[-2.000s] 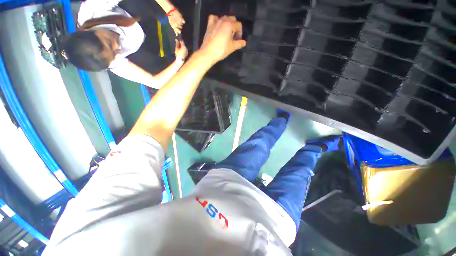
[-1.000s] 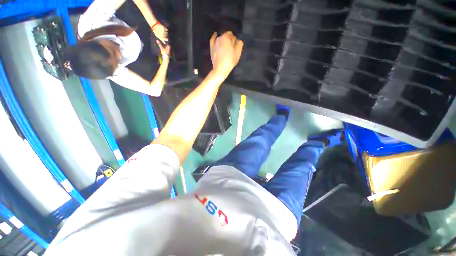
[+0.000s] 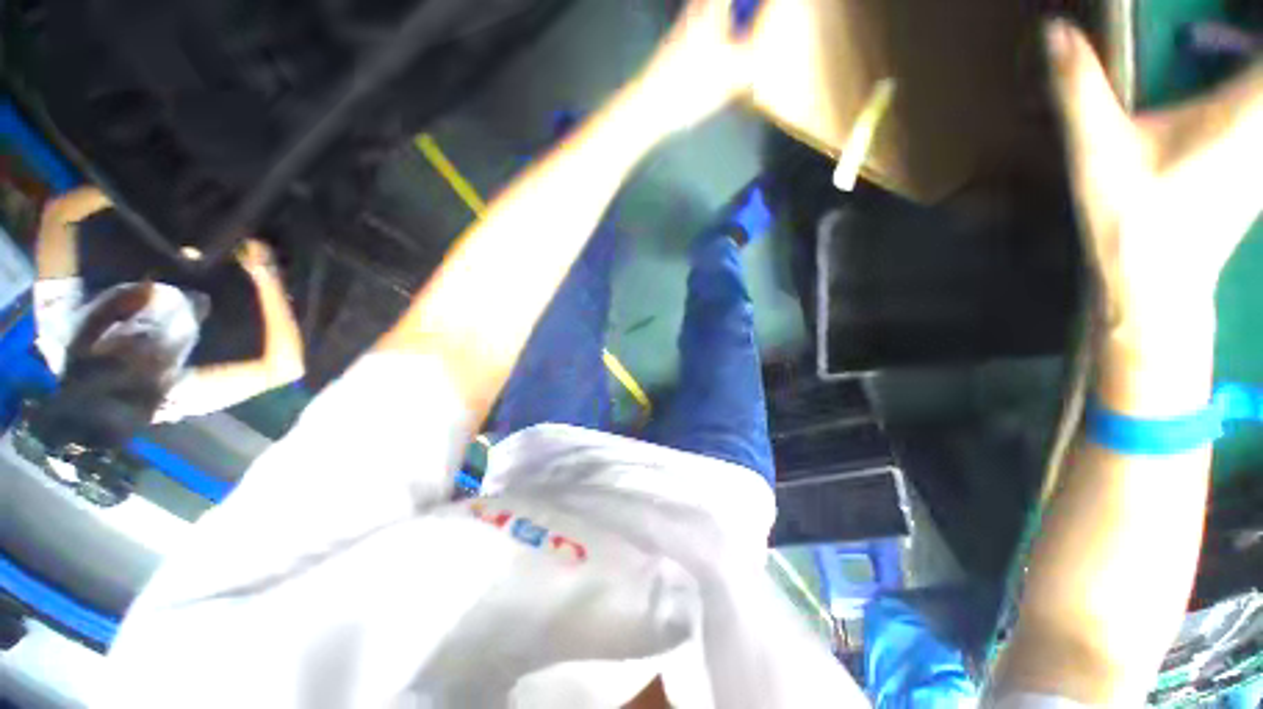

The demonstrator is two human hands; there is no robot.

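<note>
The brown cardboard carton (image 3: 956,104), with a pale strip on its side, is at the top right of centre. My left hand (image 3: 704,58) is blurred at the carton's left edge, beside a bit of blue; whether it grips anything cannot be told. My right hand (image 3: 1143,173) is right of the carton with fingers apart and nothing visible in it. A bright blue wrist strap (image 3: 1157,427) is on my right wrist. The black slotted tray (image 3: 333,104) is blurred at the upper left, away from both hands.
Another person (image 3: 132,339) is at the left, hands near the black tray's edge. Black trays or bins (image 3: 956,291) stand below the carton. Blue rack bars are at the lower left. A blue-clad shape (image 3: 914,658) is at the bottom right. Green floor shows around my feet.
The view has turned right, so the tray now lies upper left and the carton nearer the centre. My left hand is off the tray and at the carton. My right hand has come into view.
</note>
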